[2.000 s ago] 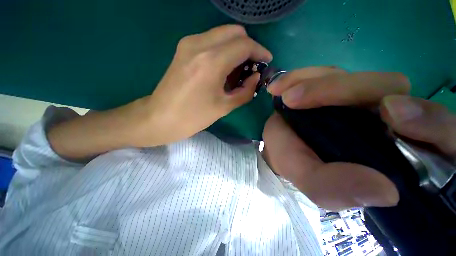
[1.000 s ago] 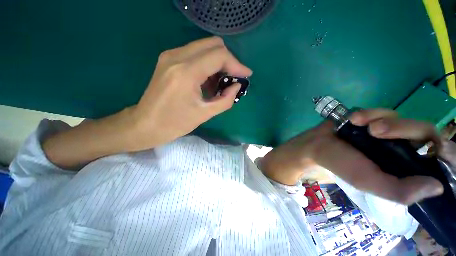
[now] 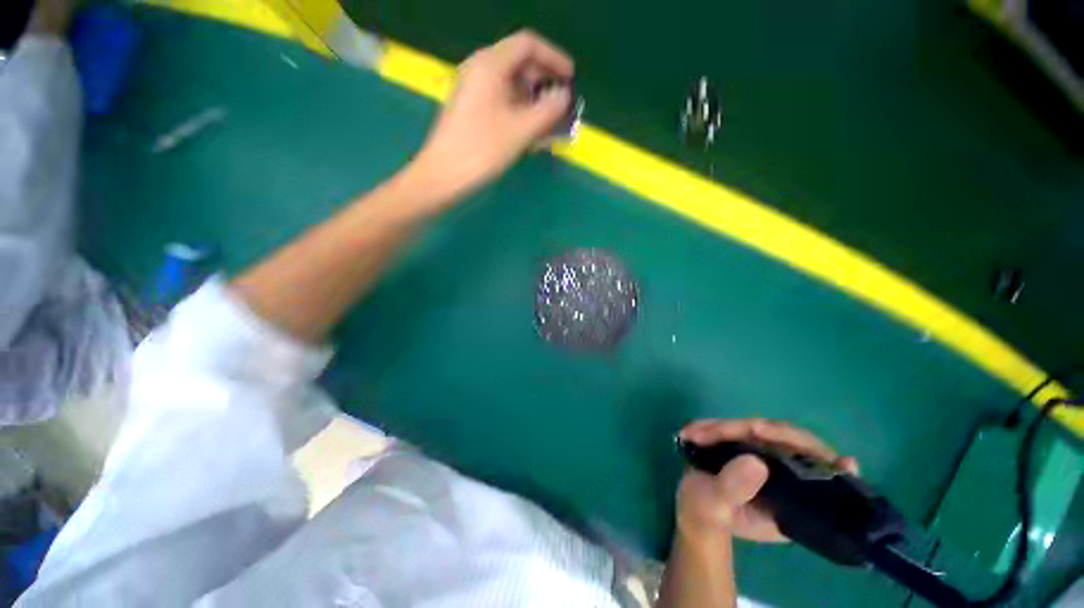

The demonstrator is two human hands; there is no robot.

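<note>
My left hand (image 3: 493, 113) is stretched out over the yellow strip (image 3: 713, 211), its fingers closed on a small dark assembly (image 3: 556, 101) with shiny points, mostly hidden and blurred. My right hand (image 3: 743, 481) holds the black electric screwdriver (image 3: 820, 505) low at the right; its tip points left and its cord runs from the rear. The round screw tray (image 3: 586, 299) lies on the green mat between my hands, covered in shiny specks.
Beyond the yellow strip, two small black-and-silver assemblies (image 3: 701, 115) (image 3: 1009, 285) lie on the dark green strip. A green box (image 3: 1004, 505) and black cable (image 3: 1025, 499) are at the right. Another person's pale sleeve (image 3: 42, 226), a blue object (image 3: 181, 271) and a thin pale object (image 3: 188, 128) are at the left.
The view has swung up and widened. My left hand has moved away from my body with the assembly to the yellow strip. My right hand still holds the screwdriver, farther from the left.
</note>
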